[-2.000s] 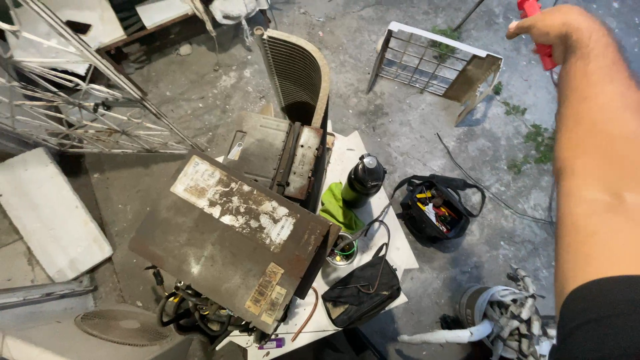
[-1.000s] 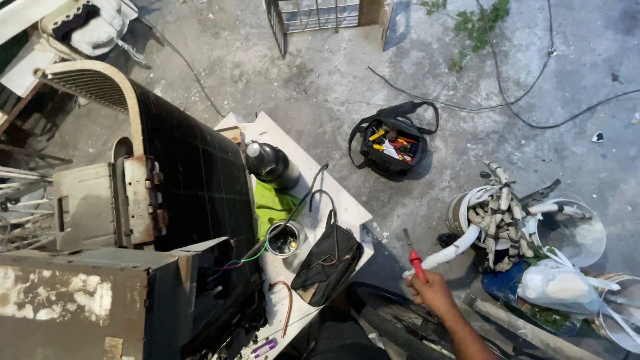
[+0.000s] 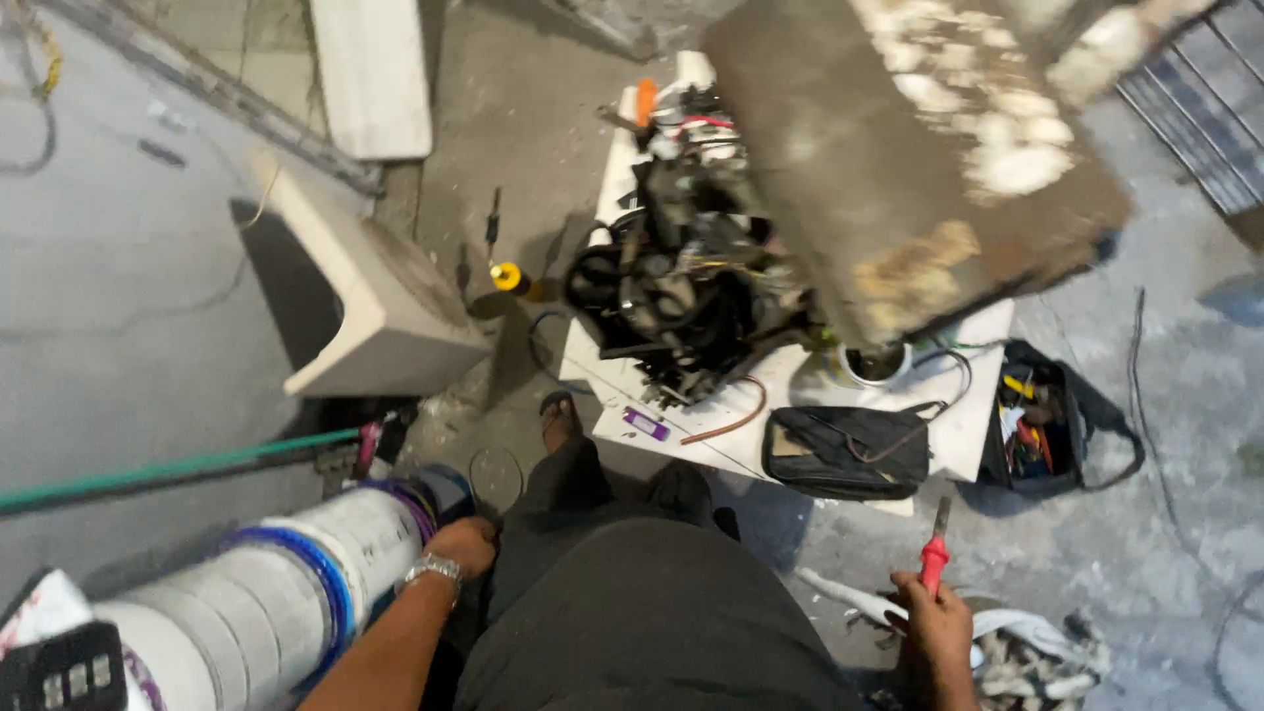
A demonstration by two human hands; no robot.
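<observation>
My right hand (image 3: 936,617) is closed around the red handle of a flat-bladed tool (image 3: 933,565), its metal blade pointing away from me, below the white tabletop's right corner. My left hand (image 3: 462,545), with a metal-band watch (image 3: 432,570) on the wrist, hangs beside a stack of white buckets (image 3: 286,568); its fingers are partly hidden and I see nothing in it. On the white tabletop (image 3: 731,444) lie a black zipped pouch (image 3: 847,449), a purple object (image 3: 646,423) and a bent copper tube (image 3: 736,420). A rusty metal casing (image 3: 839,148) rises over the table, blurred.
Tangled black cables and parts (image 3: 691,286) crowd the table's left. An open black tool bag (image 3: 1042,425) stands on the floor at the right. A beige panel or cover (image 3: 395,316), a green pole (image 3: 188,469) and a yellow-topped item (image 3: 507,276) are at the left. Pipe insulation (image 3: 1047,647) lies lower right.
The view has swung left and down. My left hand has come into view. My right hand, outstretched two seconds ago, was lower by one second ago and still holds the red-handled tool.
</observation>
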